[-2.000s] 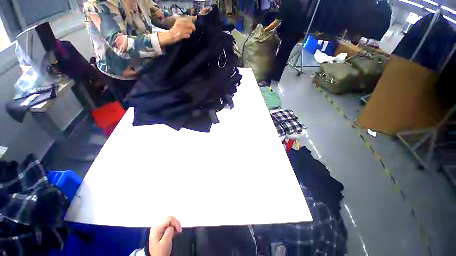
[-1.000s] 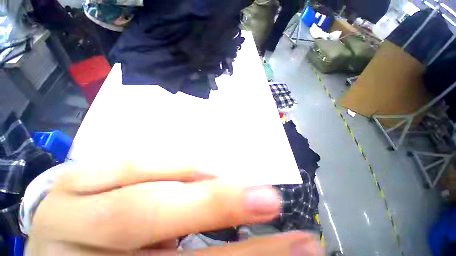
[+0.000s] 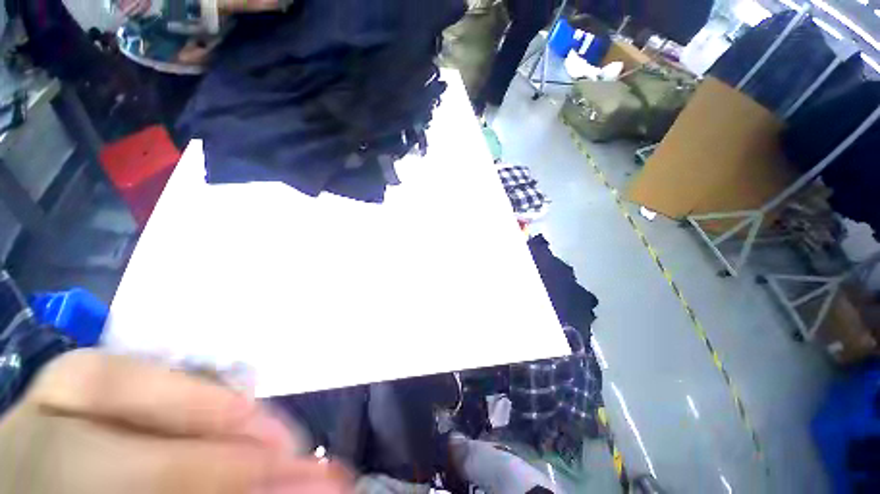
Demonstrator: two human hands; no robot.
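Observation:
The white work table stands in front of me. A dark garment pile lies heaped on its far half, with a ragged right edge. My left hand is large, close to the camera and blurred at the lower left, over the table's near left corner. Its fingers point right; whether it holds anything cannot be told. My right hand is not in view. Plaid cloth and dark cloth are beside the table's near right corner.
Another person's patterned sleeve is behind the pile. A red stool and blue crate are left. Checked cloth, olive sacks, brown cardboard and a rack's legs are right, with yellow-black floor tape.
My left hand has left the table's near edge, come close to the camera and shifted down-left. The view has tilted down, and the table now appears further left.

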